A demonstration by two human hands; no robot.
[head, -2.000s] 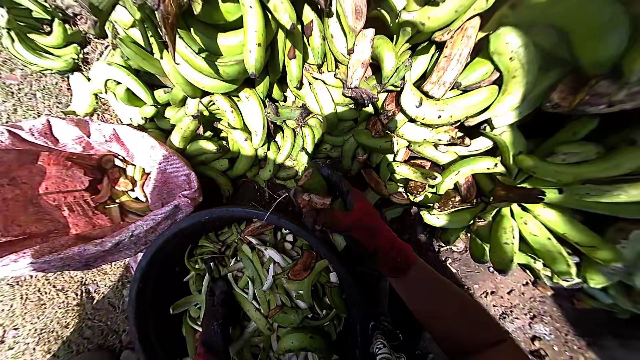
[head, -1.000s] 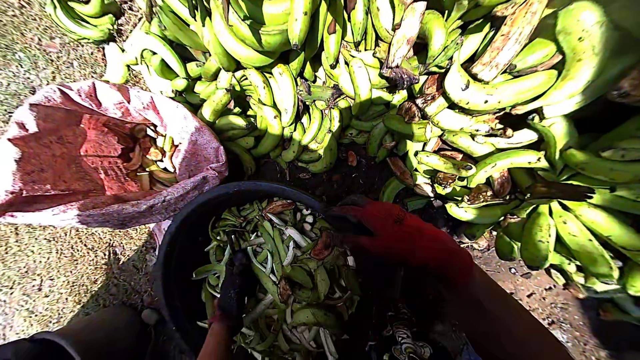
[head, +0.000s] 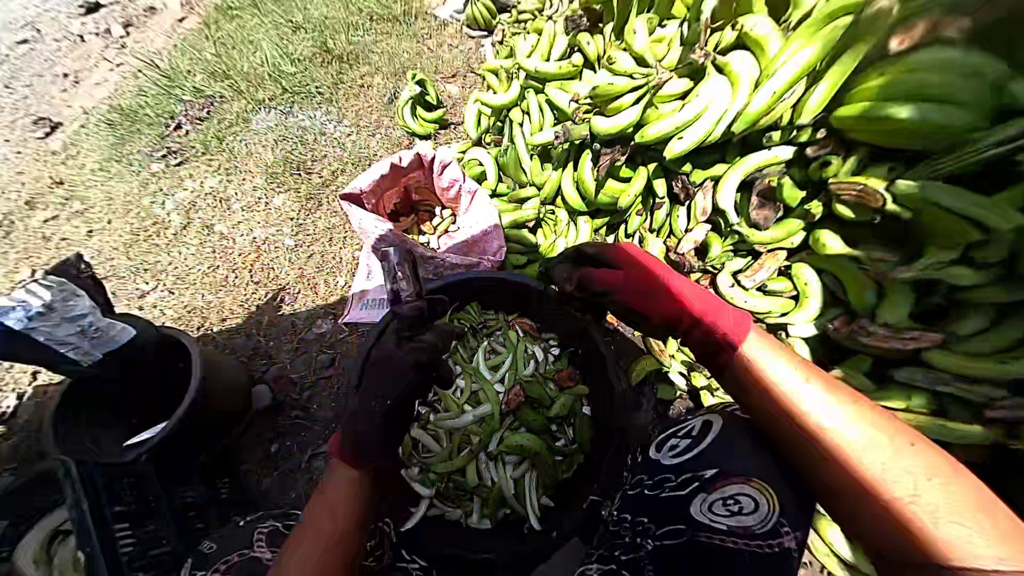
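Note:
My left hand (head: 400, 384), in a dark glove with a red cuff, is over the left side of a black tub (head: 368, 344). It is closed on a short, flat, blade-like tool (head: 402, 280) that points up. The tub holds many green and pale peel strips (head: 496, 416) with a few brown bits. My right hand (head: 640, 284), in a red glove with dark fingers, is at the tub's far right rim beside the heap of green plantains (head: 608, 176). Its fingers are curled in shadow, and what they hold cannot be told.
A pinkish woven sack (head: 472, 240) with peeled pieces stands beyond the tub. At the left are a dark bucket (head: 192, 384) and a black plastic crate (head: 120, 512). One small green bunch (head: 420, 104) lies on the dry grass behind the sack.
My right hand was at the heap two seconds ago and is now at the tub's far right rim. The blade-like tool now shows above my left hand. The view has shifted widely.

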